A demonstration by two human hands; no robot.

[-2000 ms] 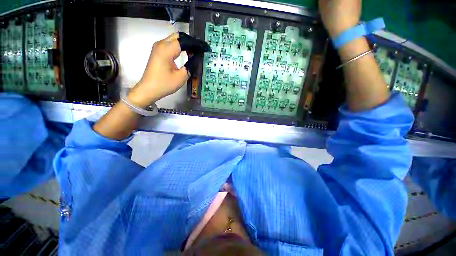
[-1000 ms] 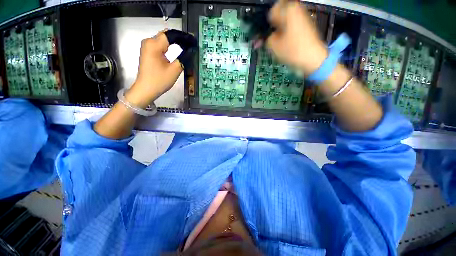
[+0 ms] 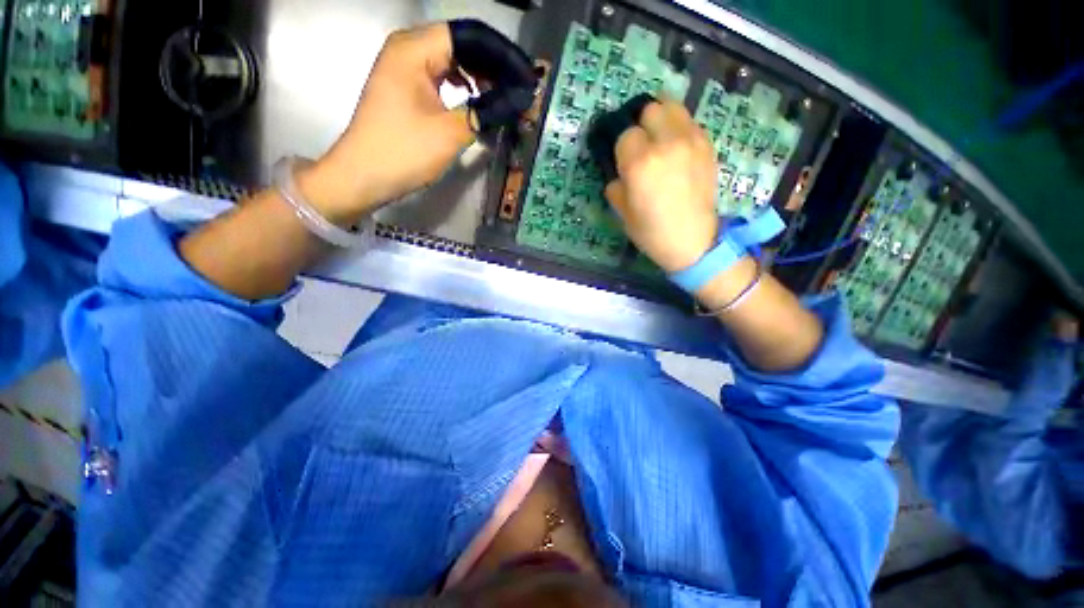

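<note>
A black carrier frame (image 3: 820,133) holds two pale green circuit board panels, a left one (image 3: 561,196) and a right one (image 3: 749,140), with tiny parts in rows. My left hand (image 3: 398,125), black covers on thumb and finger, is curled at the frame's left edge; a small pale spot shows below its fingertips. My right hand (image 3: 669,184), with a blue wrist strap (image 3: 728,252), is over the left panel, black-covered fingertips bent down onto it. Its fingertips are partly hidden, so I cannot tell if either hand holds a part.
A silver rail (image 3: 523,291) runs along the near edge. More boards in carriers lie at the far left (image 3: 48,71) and right (image 3: 909,255). A round dark fitting (image 3: 208,71) is left of my left hand. Green mat (image 3: 951,71) lies beyond. Another person's blue sleeve (image 3: 1010,451) is at right.
My right hand has come from beyond the carrier's upper right, across the boards, to the left panel. My left hand stays by the frame's left edge. The view has tilted.
</note>
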